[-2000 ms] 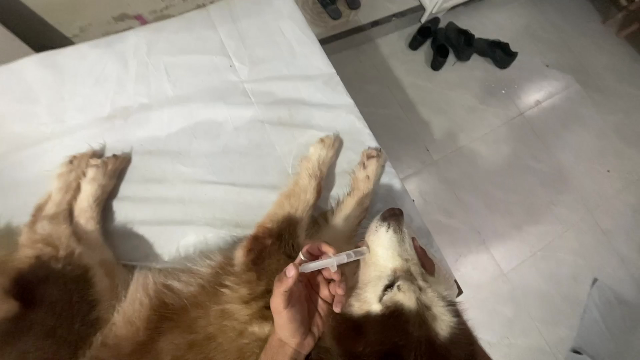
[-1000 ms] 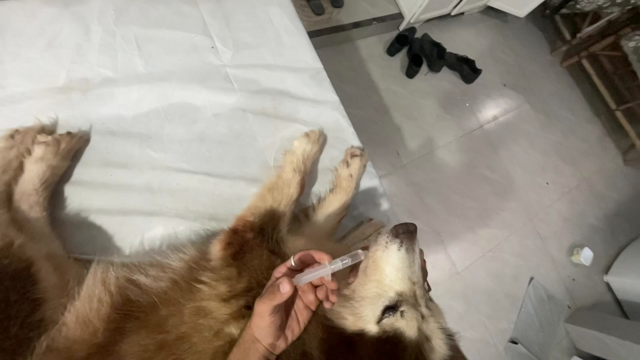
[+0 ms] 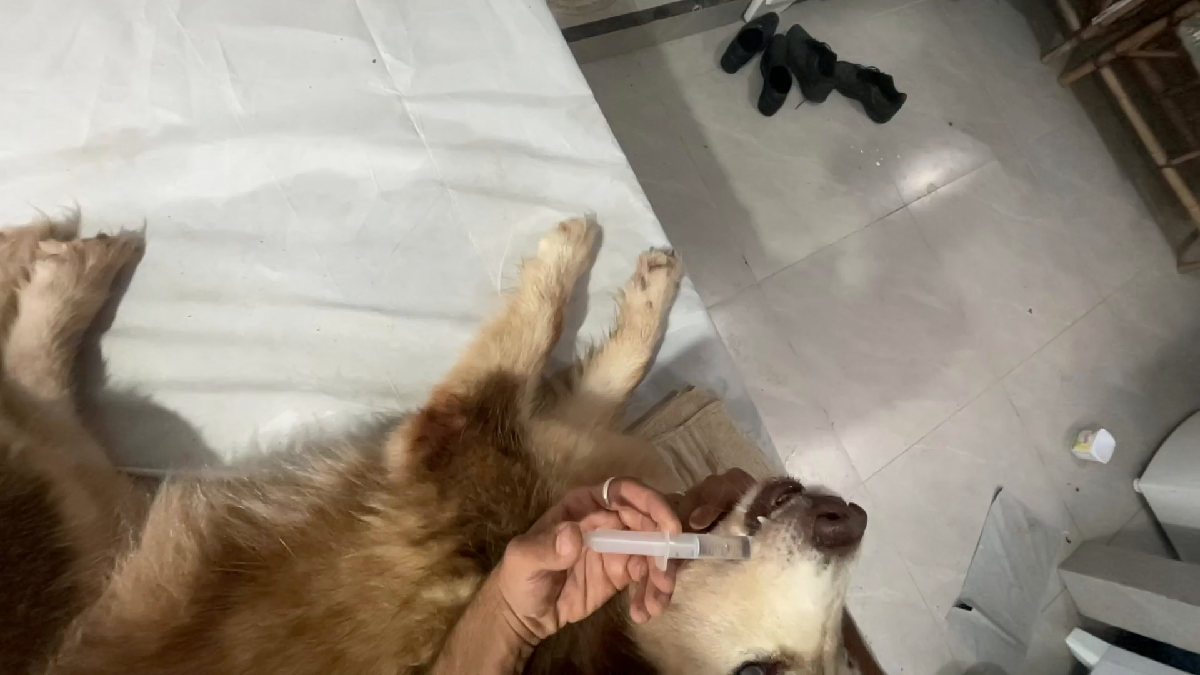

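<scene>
A brown and cream dog [image 3: 281, 553] lies on its side, legs stretched across a white sheet [image 3: 309, 122]. My left hand [image 3: 600, 562], palm up with a ring on one finger, holds a clear plastic syringe [image 3: 670, 546]. The syringe's right end is beside the dog's muzzle [image 3: 797, 525], over the cheek; whether it touches is unclear. At the mouth, fingers of my right hand [image 3: 722, 497] grip the muzzle from beneath, a small tooth showing near them. The dog's head hides most of that hand. A folded beige cloth [image 3: 694, 431] lies under the neck.
The covered surface's edge runs diagonally beside the front paws [image 3: 656, 272]. Beyond it are a tiled floor [image 3: 900, 356], black shoes [image 3: 814, 66], a small white cup [image 3: 1093, 444], grey-white objects [image 3: 1125, 581] at lower right and a wooden rack [image 3: 1144, 131] at upper right.
The dog's muzzle has turned from pointing up to pointing right. Fingers of my right hand now show at its mouth. My left hand still holds the syringe, now nearly level. The view has shifted.
</scene>
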